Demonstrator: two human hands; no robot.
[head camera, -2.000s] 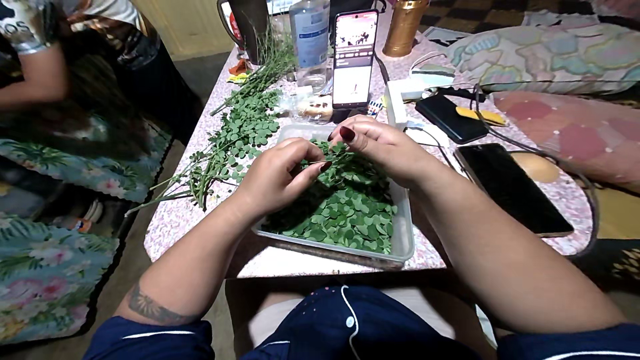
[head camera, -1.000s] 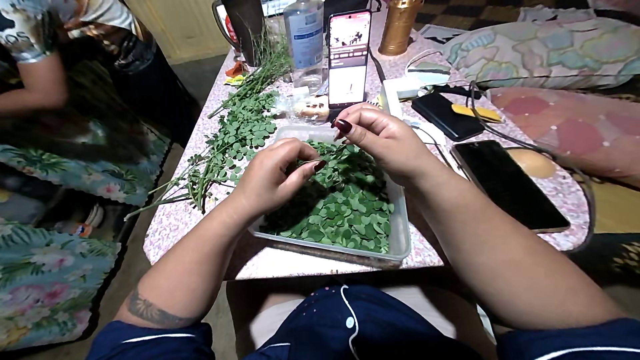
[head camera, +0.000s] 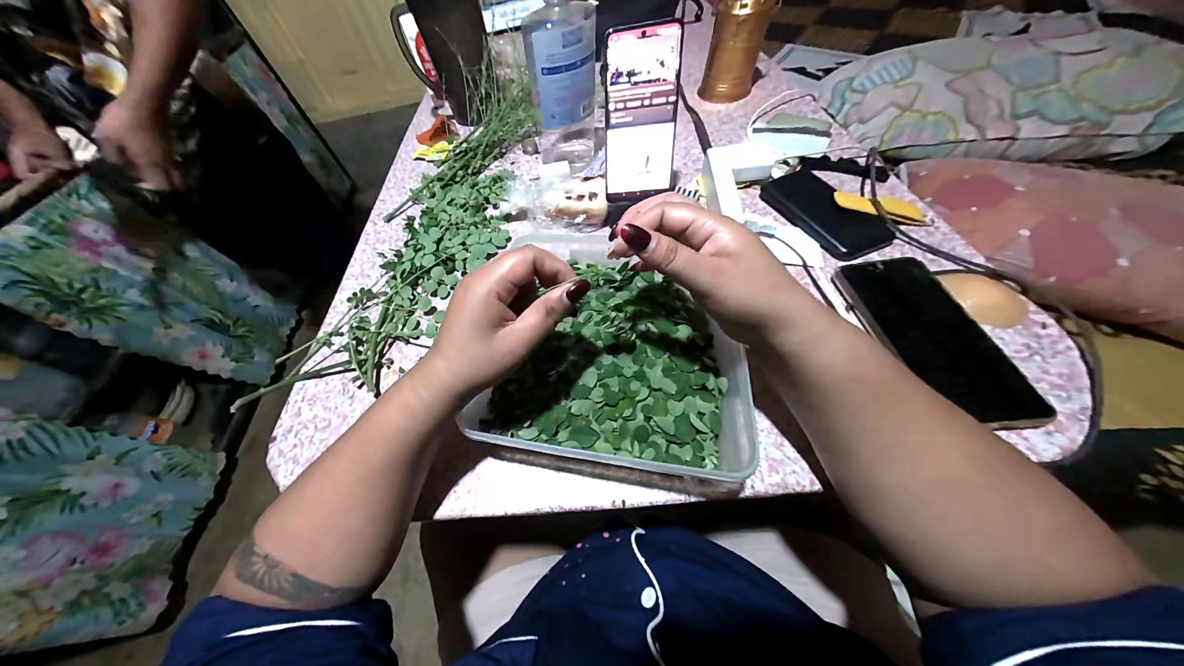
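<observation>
A clear plastic container (head camera: 740, 407) stands near the table's front edge, filled with loose small green leaves (head camera: 638, 407). Over its back left part, my left hand (head camera: 509, 314) pinches a thin green stem between thumb and forefinger; a leafy sprig (head camera: 610, 287) is just beside the fingertips. My right hand (head camera: 694, 250) is above the container's back right side, thumb and forefinger pressed together; whether something small is between them cannot be told. A pile of leafy stems (head camera: 444, 231) lies left of the container, some stalks reaching past the table's left edge.
Behind the container are a lit phone (head camera: 642, 111) standing upright, a clear bottle (head camera: 562, 83), a dark pitcher (head camera: 451, 55) and a copper-coloured tumbler (head camera: 735, 51). To the right lie a dark phone (head camera: 943, 342), a black power bank (head camera: 823, 213) and cables. A person's hands (head camera: 139, 139) are at far left.
My right hand has moved up and away from my left hand since the oldest frame, where both were close together over the leaves. My left hand has stayed in about the same place.
</observation>
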